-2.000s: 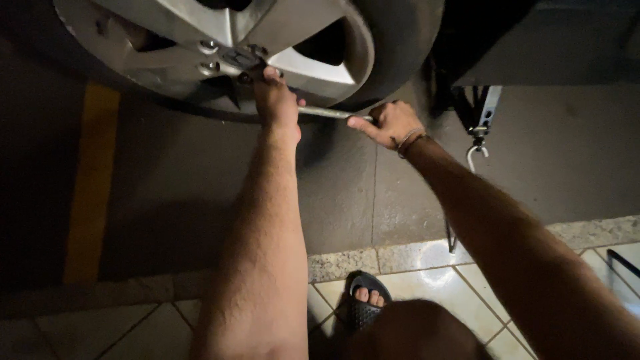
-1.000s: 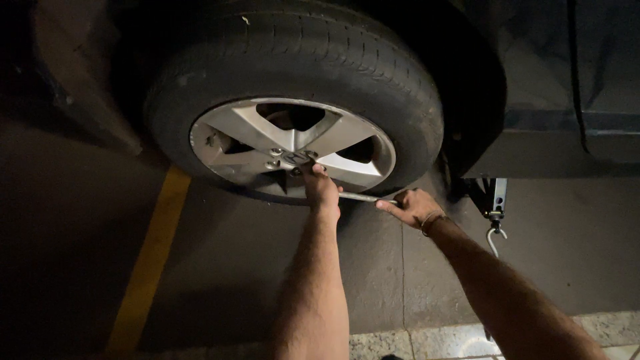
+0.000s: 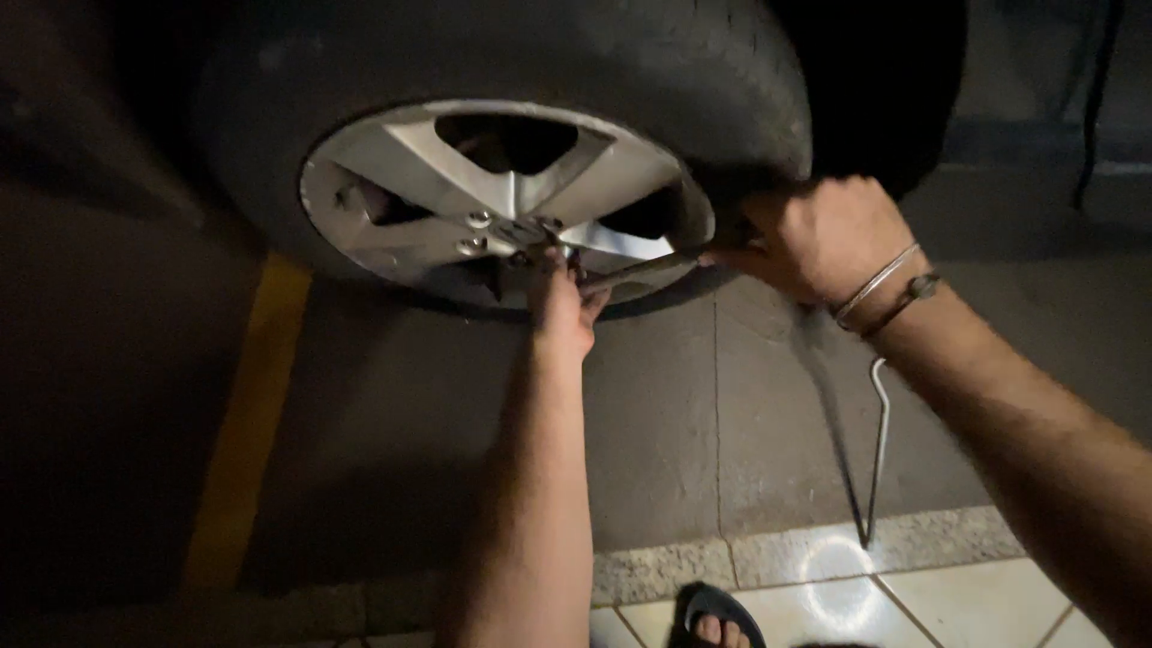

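Note:
A metal wrench bar (image 3: 643, 267) runs from the lug nuts near the hub of an alloy wheel (image 3: 468, 171) out to the right. My left hand (image 3: 562, 297) is closed on its wheel end, just below the centre cap (image 3: 520, 232). My right hand (image 3: 828, 238), with bracelets at the wrist, grips the bar's outer end in front of the tire's right side. Lug nuts (image 3: 479, 219) show left of the cap. The wrench head is mostly hidden by my left fingers.
The tire (image 3: 540, 54) sits under the dark car body. A bent metal rod (image 3: 882, 432) stands at the right, its lower end at the granite edging (image 3: 792, 549). A yellow line (image 3: 247, 423) crosses the floor at left. A sandaled foot (image 3: 720, 621) rests on pale tiles.
My right hand has risen with the outer end of the bar, which now slopes up to the right. My left hand remains near the hub. The view has moved closer.

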